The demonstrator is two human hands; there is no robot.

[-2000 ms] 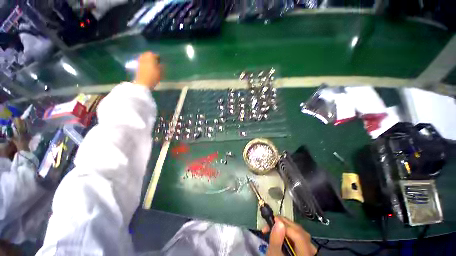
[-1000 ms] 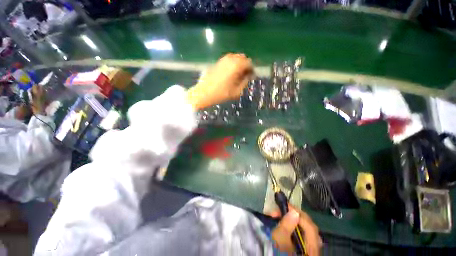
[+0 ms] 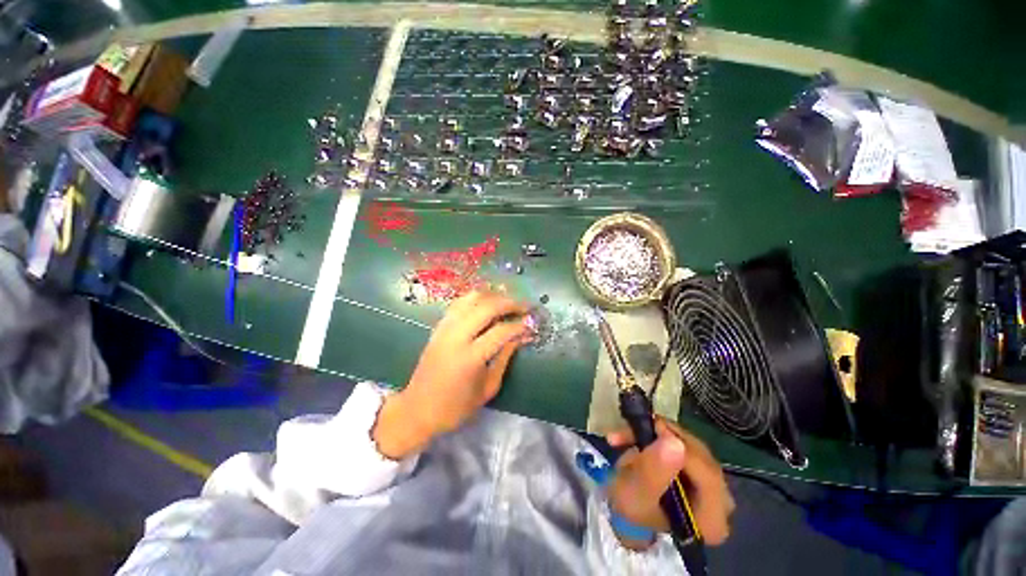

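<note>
My left hand (image 3: pixel 456 366) is left of the iron, its fingertips pinched low over the mat beside small silvery bits; a thin solder wire (image 3: pixel 360 302) runs to it from the left. Any tiny part between the fingertips is too small to tell. My right hand (image 3: pixel 672 484) grips the black and yellow soldering iron (image 3: pixel 644 422), its metal tip pointing up just below the round pot (image 3: pixel 622 261) of silvery granules. Red lead wires (image 3: pixel 450 270) lie in two piles above my left hand. A few small metal parts (image 3: pixel 531 250) sit between the wires and the pot.
A clear tray (image 3: pixel 563 107) of silver units lies at the back. The fume fan (image 3: pixel 731 354) stands right of the pot, near a sponge (image 3: pixel 645 358). The solder spool (image 3: pixel 169 214), blue stick (image 3: pixel 234 264) and black parts (image 3: pixel 270 214) are left. Packets (image 3: pixel 866 146) lie upper right.
My left hand has come back from over the far side of the bench to beside the iron. The view has tipped down towards the near edge. My right hand still holds the iron.
</note>
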